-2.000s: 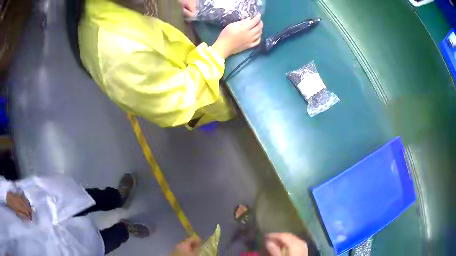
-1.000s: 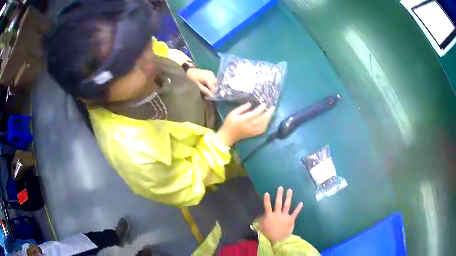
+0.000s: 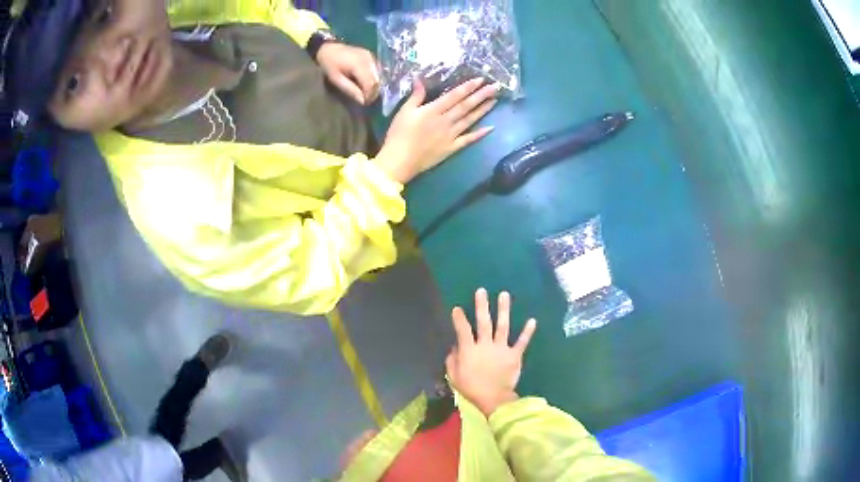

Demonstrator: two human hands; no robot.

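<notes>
My right hand (image 3: 486, 367) is open with fingers spread, palm down at the bench's near edge, in a yellow sleeve. It touches no bag or tool. A blurred skin-coloured patch beside my left lapel may be my left hand (image 3: 356, 450); its fingers cannot be made out. A small clear bag of small parts with a white label (image 3: 584, 275) lies on the green bench above and right of my right hand. A dark corded electric screwdriver (image 3: 556, 152) lies farther up, its tip pointing right. A blue tray (image 3: 681, 438) is cut off by the bottom edge.
A person in a yellow smock (image 3: 255, 226) sits at the bench on the upper left, hands at a large clear bag of metal parts (image 3: 457, 47). Another person's dark-trousered legs (image 3: 184, 395) show on the grey floor, left of a yellow line (image 3: 354, 362).
The view has swung toward the seated person, who now faces the camera. My right hand has come up from the bottom edge and its fingers have spread. The blue tray is now mostly out of view.
</notes>
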